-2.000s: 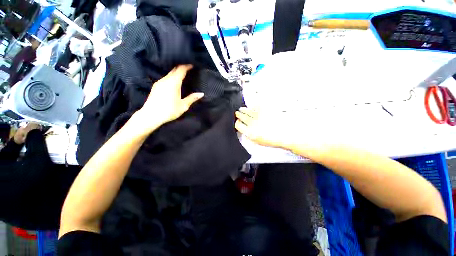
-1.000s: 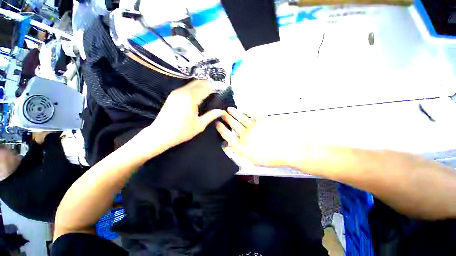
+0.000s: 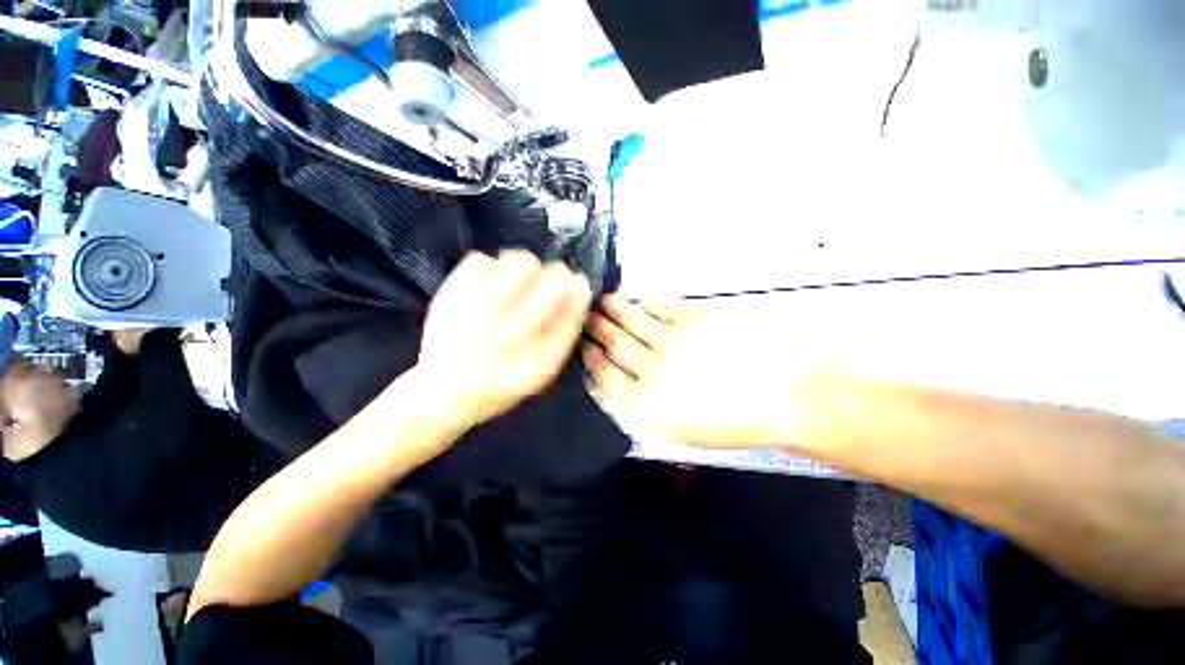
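The black garment piece with fine pale ribs lies left of and under the needle area of the white sewing machine. Plain black fabric drapes over the table's front edge. The presser foot and needle parts stand just beyond my fingertips. My left hand is curled on the cloth just in front of the foot, its fingertips closed on the garment. My right hand lies at the cloth's right edge, fingertips touching it beside my left hand; whether they pinch it is hidden.
A black strip hangs over the machine head. A neighbouring grey motor housing is at left, with another person's hand and dark sleeve below it. A blue crate is under the table at lower right.
The view has moved closer to the machine. My left hand has gone from spread on the cloth to curled near my right hand. The ribbed cloth has shifted under the machine head.
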